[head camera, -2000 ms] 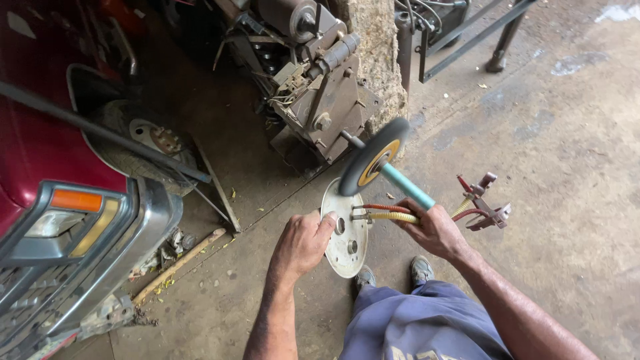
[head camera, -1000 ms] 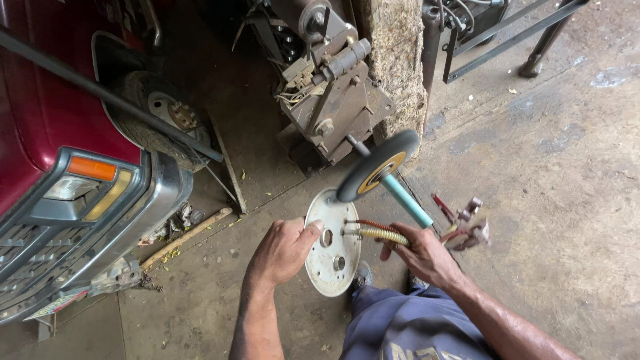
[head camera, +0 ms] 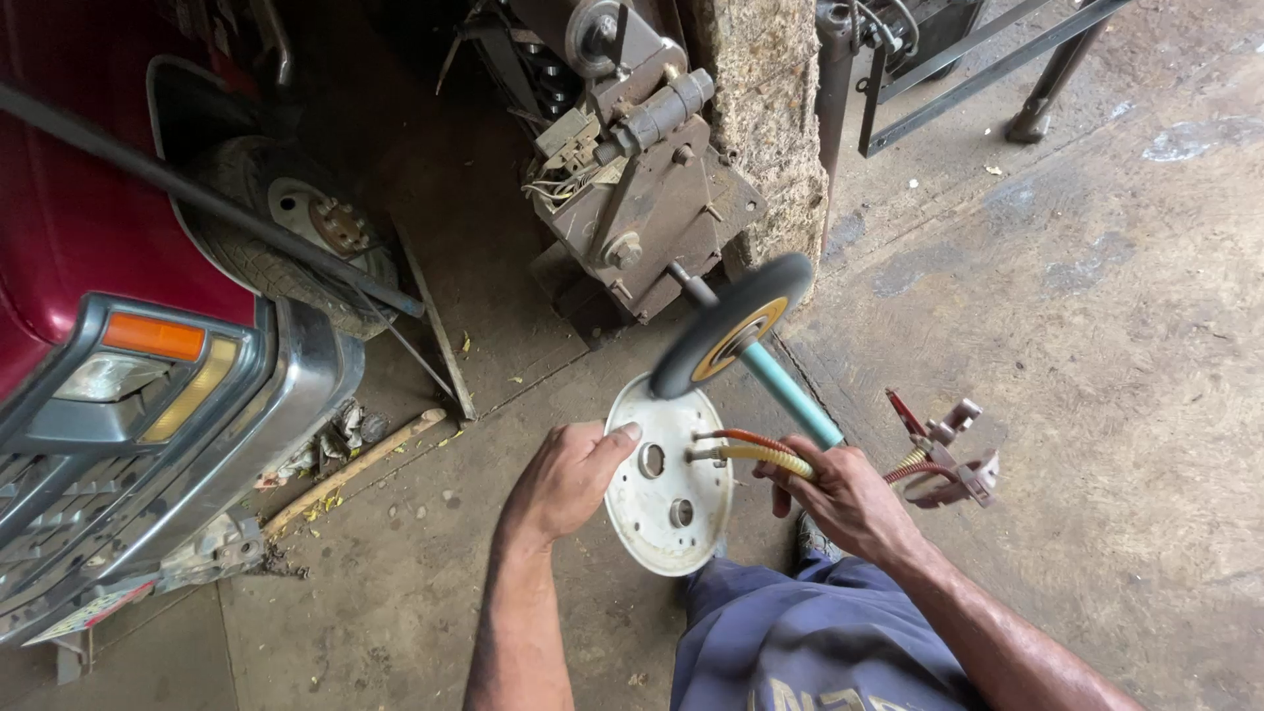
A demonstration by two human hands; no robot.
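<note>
My left hand (head camera: 573, 479) grips the left edge of a round off-white metal plate (head camera: 691, 523) with two larger holes and several small ones, thumb on its face. Red and yellow sleeved cables (head camera: 750, 452) run from the plate into my right hand (head camera: 839, 494), closed around them. Beyond that hand hangs a reddish metal fitting (head camera: 953, 464) on the cables' other end. The plate's upper edge meets, or lies just under, a black-rimmed wheel (head camera: 736, 326) with a yellow centre; its rim looks blurred. A turquoise shaft (head camera: 790, 390) sticks out from the wheel toward my right hand.
A brown metal machine (head camera: 652, 207) carries the wheel's shaft, beside a rough pillar (head camera: 765, 118). At left stands a red vehicle (head camera: 99, 217) with a chrome bumper (head camera: 286, 395). A wooden stick (head camera: 355, 469) lies on the floor. A metal frame (head camera: 968, 79) stands upper right.
The plate has turned to show more of its holed face since two seconds ago. Both hands have kept their holds on plate and cables.
</note>
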